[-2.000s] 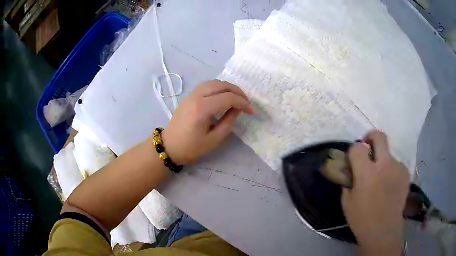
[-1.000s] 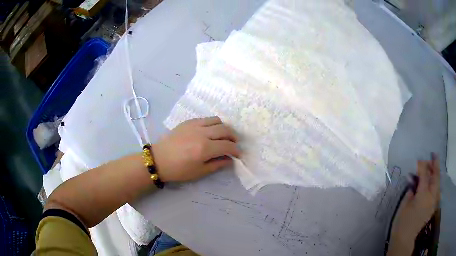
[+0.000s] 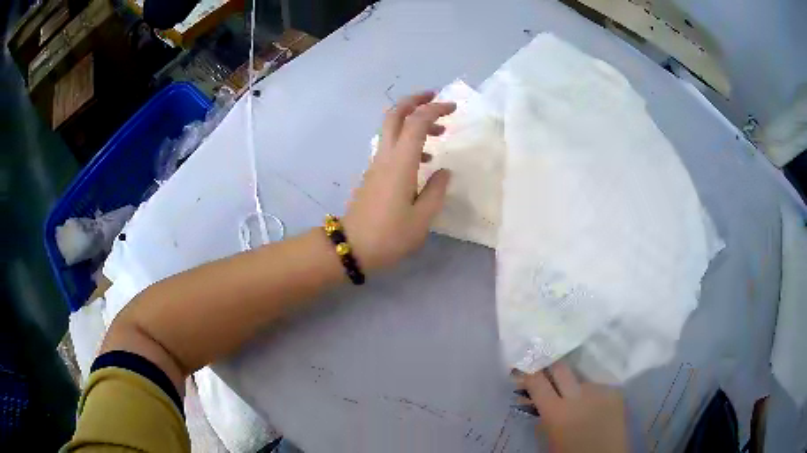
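Note:
A white lace panel [image 3: 602, 203] lies on the pressing table in the middle right, its left part turned over in a fold. A flatter white part [image 3: 473, 168] shows at its left. My left hand [image 3: 403, 181] rests over this left part, fingers spread and curved; whether the fingertips touch the cloth is unclear. My right hand [image 3: 575, 409] pinches the panel's lower corner. Small dark points, perhaps thread snips [image 3: 526, 403], show beside its fingers. The dark iron [image 3: 715, 426] stands at the lower right, cut off by the picture's edge.
A narrow white tape [image 3: 254, 142] hangs over the far table edge and ends in a loop left of my left hand. A blue basket [image 3: 66, 208] with clear bags stands beyond the left edge. White cloth pieces [image 3: 226, 416] lie near my lap.
My right hand has moved left from the iron to the panel's lower corner. My left hand has moved up and away. The panel's lower left part is now folded over to the right.

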